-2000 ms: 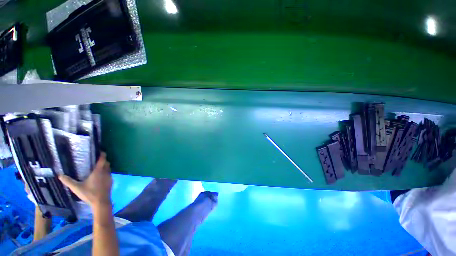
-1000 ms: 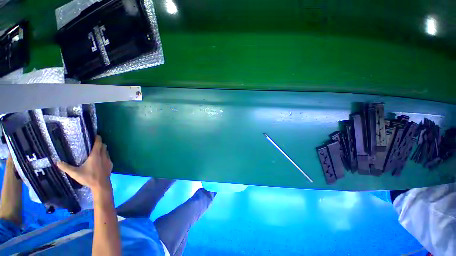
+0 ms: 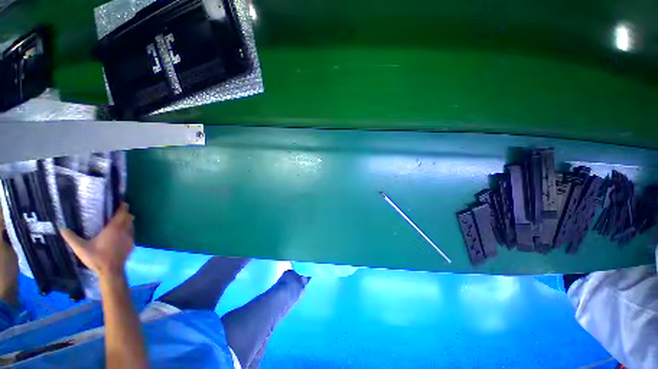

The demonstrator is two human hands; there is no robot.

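A stack of black housing panels (image 3: 43, 249) with silvery-white protective sheets (image 3: 90, 205) between them leans at the bench's left end, partly behind the grey rail. My right hand (image 3: 104, 243) holds the stack's right side, thumb over the front edges and fingers at the far side. My left hand (image 3: 7, 263) is at the left picture edge beside the stack, mostly cut off and hidden; its grip cannot be seen. The front panel shows white bracket-shaped marks.
A grey metal rail (image 3: 108, 137) juts in from the left. A panel (image 3: 195, 61) on a sheet lies on the green conveyor (image 3: 404, 79), another at far left. A thin pale rod (image 3: 416, 228) and a dark strip pile (image 3: 530, 205) lie on the bench. A white sleeve (image 3: 620, 310) is at lower right.
The stack and my right hand have shifted left. My left hand has moved left to the picture edge. The conveyor panels have moved right.
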